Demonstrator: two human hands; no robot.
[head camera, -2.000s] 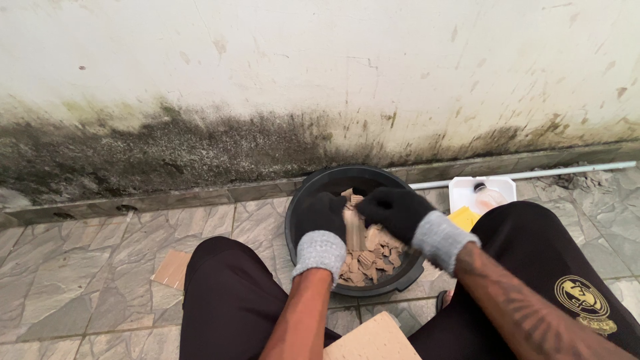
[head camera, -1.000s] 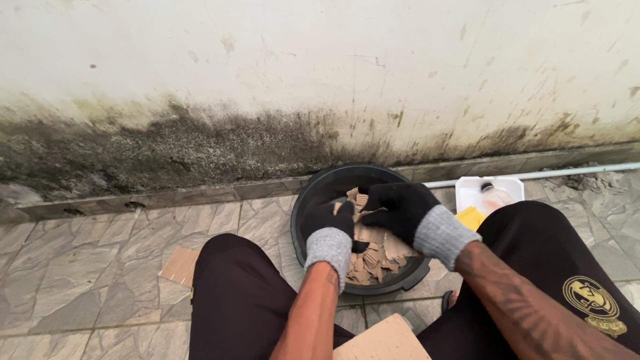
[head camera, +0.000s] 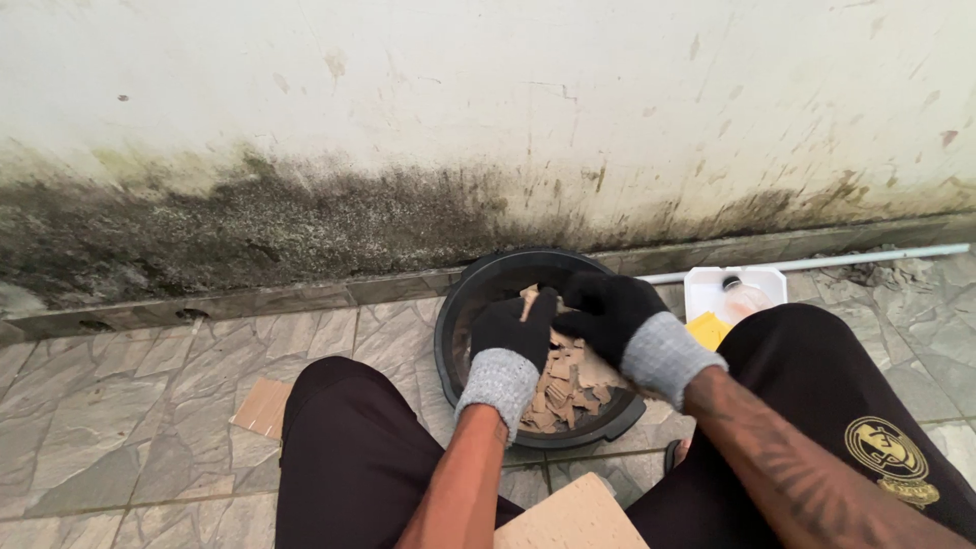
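Observation:
A round black plastic basin (head camera: 448, 358) stands on the tiled floor against the wall, with torn pieces of brown corrugated cardboard (head camera: 564, 389) in it. Above the basin, my left hand (head camera: 512, 328), in a black knit glove with a grey cuff, is closed on a piece of cardboard (head camera: 528, 299). Close beside it on the right is my right hand (head camera: 610, 313), gloved the same way, with its fingers bent near that piece; whether they grip it is hidden. A larger cardboard sheet (head camera: 576, 518) lies between my legs.
A white foam tray (head camera: 772, 284) with a dark-capped clear bottle (head camera: 743, 297) and a yellow item (head camera: 707, 330) is right of the basin. A pale pipe (head camera: 877, 258) runs along the stained wall (head camera: 488, 91). Left of my knee, a cardboard piece (head camera: 261, 408) lies on the floor.
Both hands have stayed over the basin and shifted a little against each other. The cardboard strip that showed between them two seconds ago no longer shows at that length.

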